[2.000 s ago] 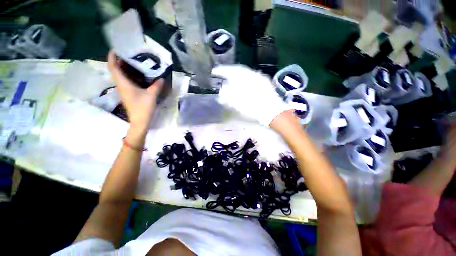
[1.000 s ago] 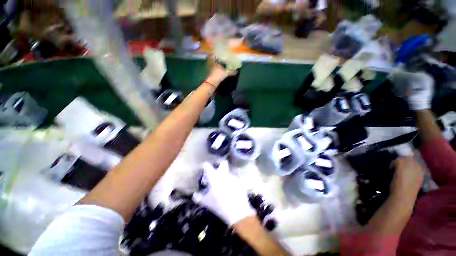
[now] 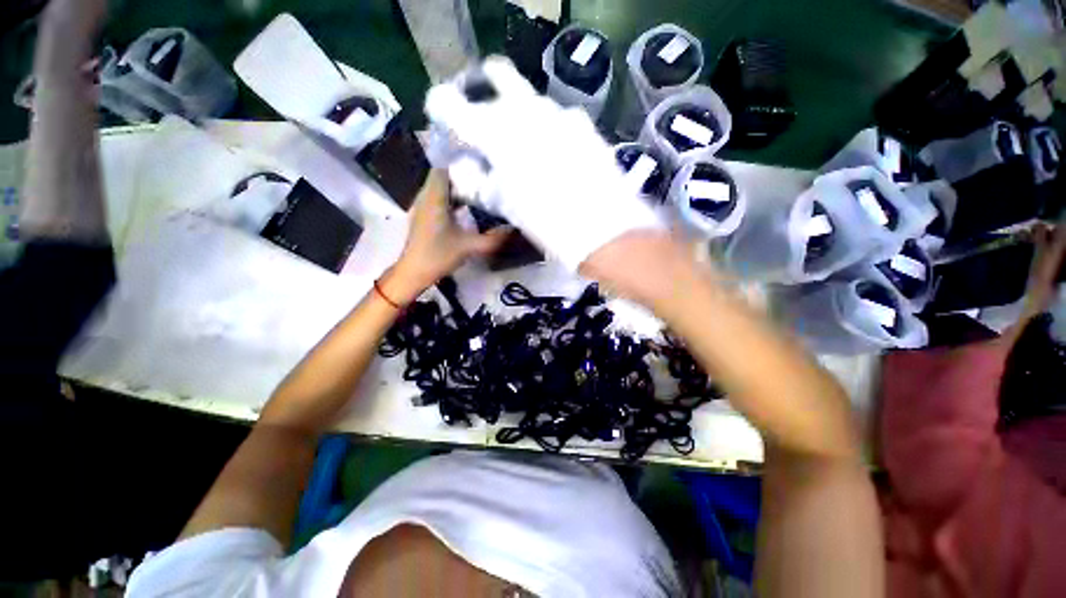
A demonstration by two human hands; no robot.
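Observation:
My left hand (image 3: 442,240), bare with a red string bracelet, grips a dark retail box (image 3: 514,245) in front of me; most of the box is hidden. My right hand (image 3: 532,164), in a white knit glove, is over the box. A small dark patch shows at its fingers; I cannot tell if it is held. A heap of black coiled cables (image 3: 549,368) lies nearest me. Two open boxes are on the left: one with its white flap up (image 3: 298,76), one lying lower down (image 3: 313,224). Bagged dark cylinders with white labels (image 3: 686,126) stand beyond my right hand.
More bagged cylinders (image 3: 871,210) are clustered on the right. The green conveyor (image 3: 339,29) runs behind the white bench (image 3: 175,304), with a grey post (image 3: 441,35) at its edge. Another person's arm (image 3: 64,140) reaches in at far left. A person in a red sleeve (image 3: 947,409) sits at right.
My left hand has come back from over the conveyor and now grips a box. My right hand has risen from the cable heap to above it. Another person's arm has appeared at left.

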